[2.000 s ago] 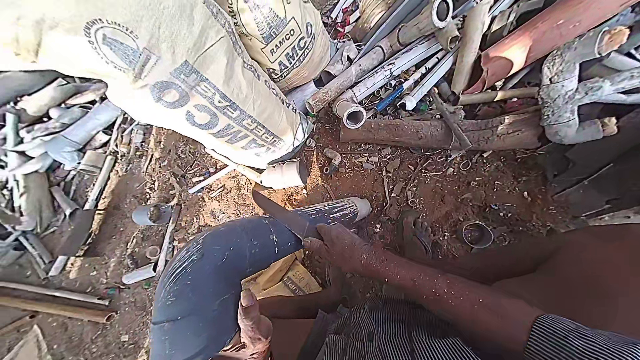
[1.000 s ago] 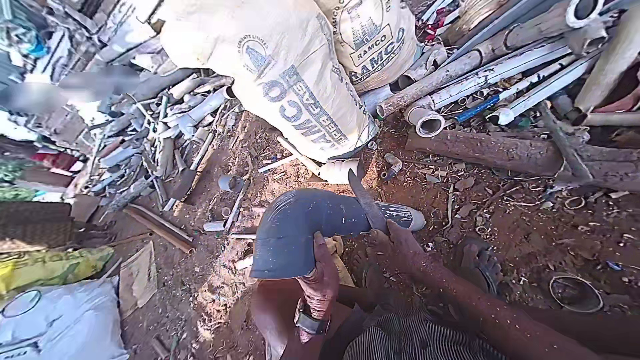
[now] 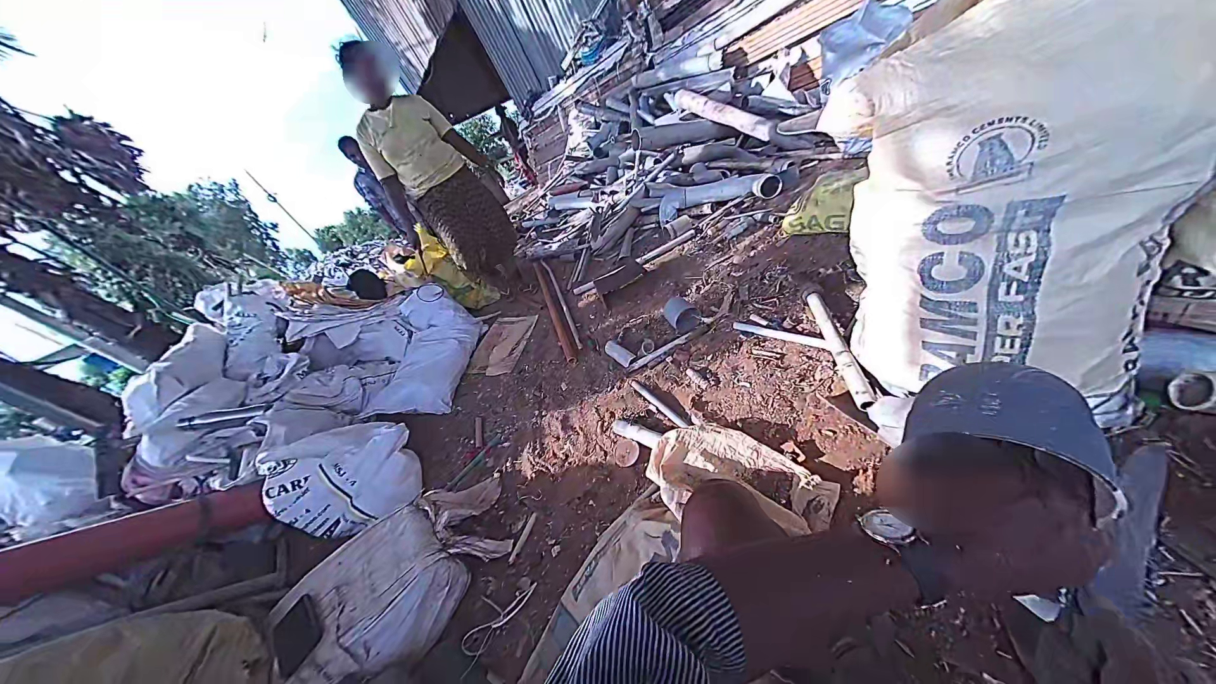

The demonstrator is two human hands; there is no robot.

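Observation:
A dark grey plastic pipe elbow (image 3: 1012, 413) is at the right, its rounded, open end toward me. My left hand (image 3: 997, 513), partly blurred and in shadow, is closed around the elbow's near side, below its rim. A wristwatch (image 3: 887, 526) is on that wrist, and the forearm crosses above striped cloth (image 3: 655, 627). Just right of the elbow a flat grey, blade-like piece (image 3: 1137, 527) points upward; its lower end is lost in shadow. My right hand cannot be made out clearly in the dark lower right corner.
A large printed cement sack (image 3: 950, 171) stands behind the elbow. Pipe scraps (image 3: 703, 142) are heaped farther back. White filled sacks (image 3: 380, 342) and a red pipe (image 3: 133, 541) lie left. A person (image 3: 408, 152) stands beyond the sacks, another person (image 3: 369, 190) behind. Short pipe pieces (image 3: 655, 404) litter the soil.
The view has swung far to the left and up. The knife held in my right hand at the elbow's pipe in the earlier frames is no longer clearly seen. My left hand stays on the elbow.

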